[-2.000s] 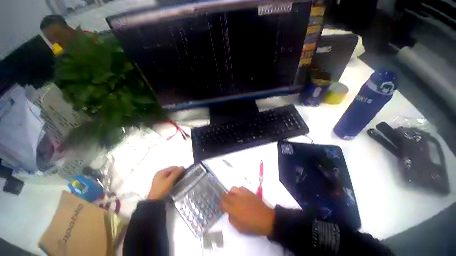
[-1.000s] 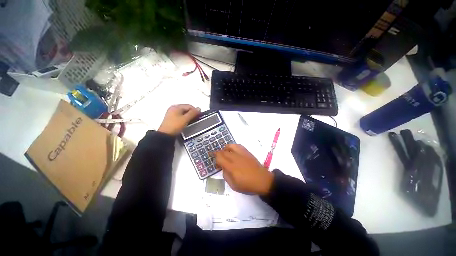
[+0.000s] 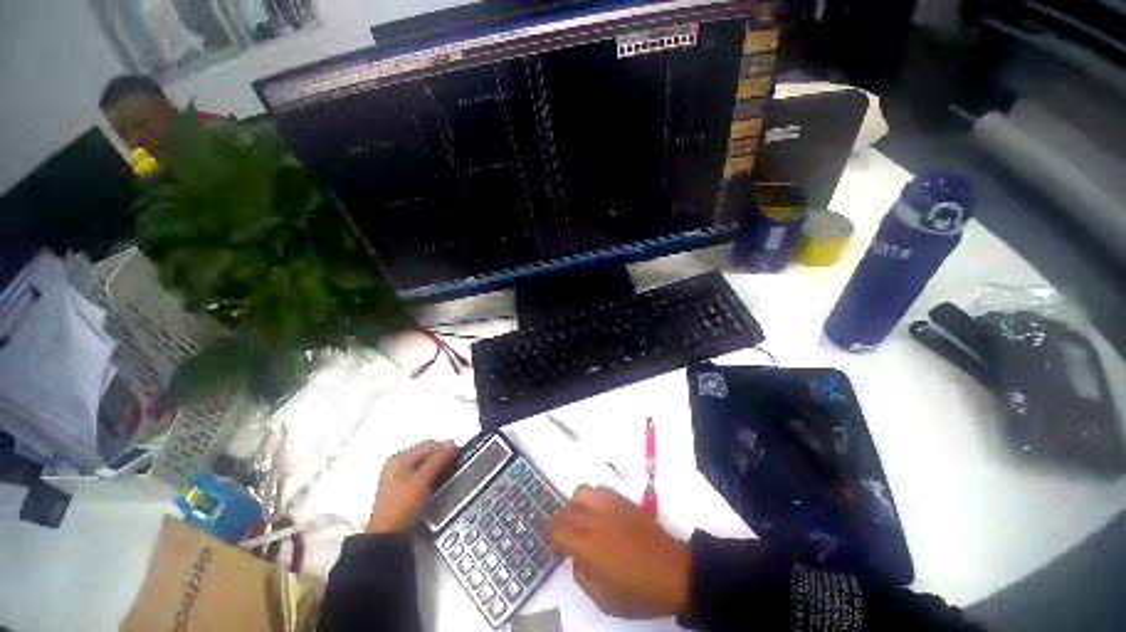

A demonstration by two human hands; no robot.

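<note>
A silver-grey calculator [image 3: 500, 538] lies tilted on white paper in front of me. My left hand [image 3: 411, 486] rests at its upper left edge, fingers at the display end; whether it grips the calculator is hard to tell. My right hand [image 3: 621, 552] is at its right edge, fingers curled over the keys and hiding the fingertips' contact. A red pen [image 3: 650, 465] lies on the paper above my right hand. A small grey-green square [image 3: 536, 621] is cut off at the bottom edge.
The monitor [image 3: 519, 161] shows thin pale lines. Before it lies the keyboard [image 3: 617, 336], with the mouse pad [image 3: 803, 463] at right. A blue flask [image 3: 899, 262], black pouch [image 3: 1052, 393], plant [image 3: 253, 235], blue tape measure [image 3: 217, 505] and brown folder [image 3: 204, 586] surround them. A person sits behind.
The view has tilted down to the calculator and back up to the monitor. My right hand has moved from over the lower middle keys to the calculator's right edge. My left hand stays at the upper left.
</note>
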